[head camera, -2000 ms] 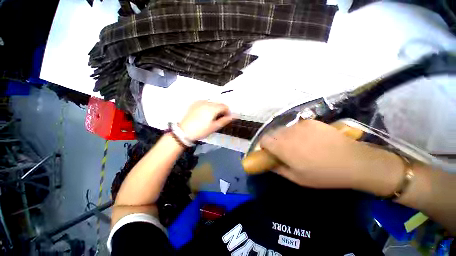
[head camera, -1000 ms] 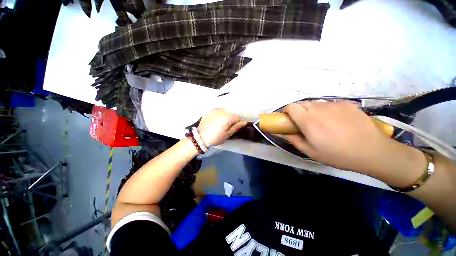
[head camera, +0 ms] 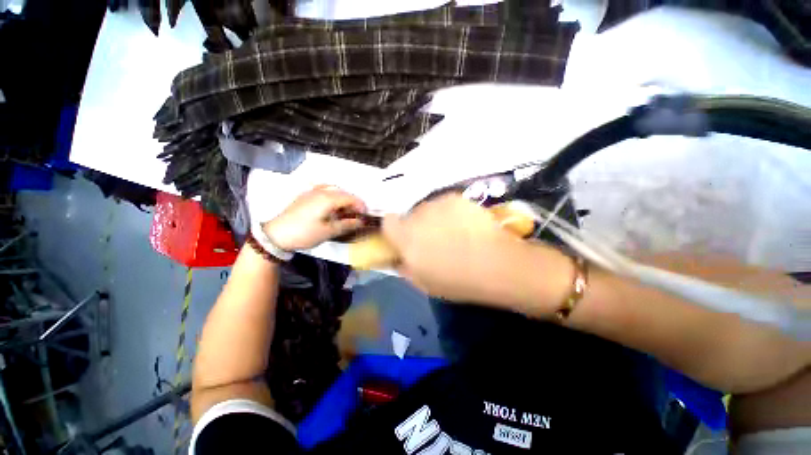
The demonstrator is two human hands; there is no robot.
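My right hand (head camera: 462, 249) is closed on the tan wooden handle of the steam iron (head camera: 517, 219), blurred, near the table's front edge. The iron's soleplate is mostly hidden under my hand. My left hand (head camera: 313, 219) is just left of the iron, its fingers pinching the end of a dark plaid strip (head camera: 363, 233) at the near edge. Little of the strip shows; the rest is hidden by the iron and my right hand. A pile of plaid strips (head camera: 356, 55) lies beyond my hands, with a grey strap (head camera: 267, 154) at its near side.
A black hose (head camera: 614, 131) and a white tube (head camera: 622, 260) run from the iron to the right. The white table (head camera: 124, 98) carries a tan stain at right. A red container (head camera: 185, 233) hangs at its left. A blue bin (head camera: 331, 411) and dark fabric (head camera: 307, 338) are below.
Both hands have moved left along the near edge, the right hand bringing the iron with it. The hose now arches higher over the table at right.
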